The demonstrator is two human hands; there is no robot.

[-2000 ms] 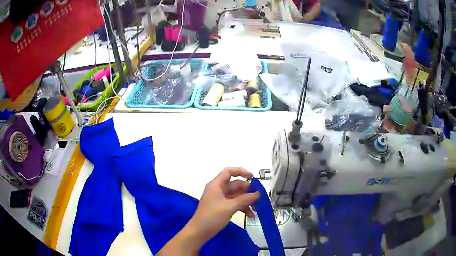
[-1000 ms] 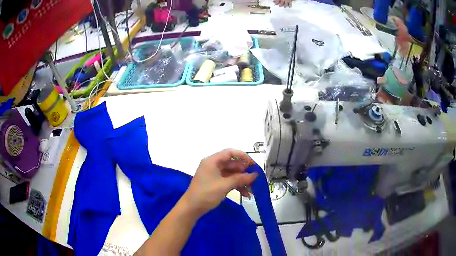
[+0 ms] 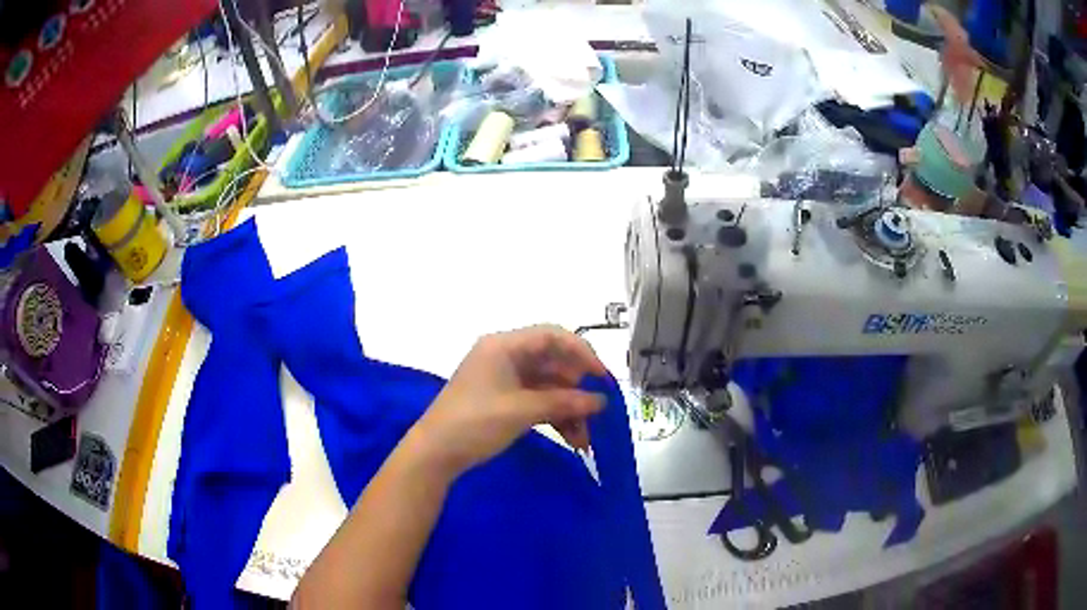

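My left hand [image 3: 513, 399] pinches the top end of a narrow blue strip [image 3: 620, 500] between thumb and fingers, just left of the sewing machine head. The strip hangs down to the bottom edge. A large blue cut panel [image 3: 513, 524] lies below and behind my wrist and reaches up to the left. Another long blue panel [image 3: 233, 441] lies at the table's left. The white sewing machine [image 3: 834, 286] stands at the right, with its needle plate [image 3: 679, 459] right of the strip. No cloth shows under the presser foot. My right hand is not in view.
Black-handled scissors [image 3: 753, 524] lie right of the needle area, beside heaped blue pieces [image 3: 822, 441] under the machine arm. Light-blue baskets [image 3: 536, 163] with thread cones stand at the back. Yellow edging [image 3: 155, 417], a yellow can [image 3: 129, 238] and a purple object [image 3: 54, 322] are at left.
The view has tipped further down, so the table sits higher in the picture. My left hand still holds the strip and has come slightly closer, and more of the blue panel shows below it.
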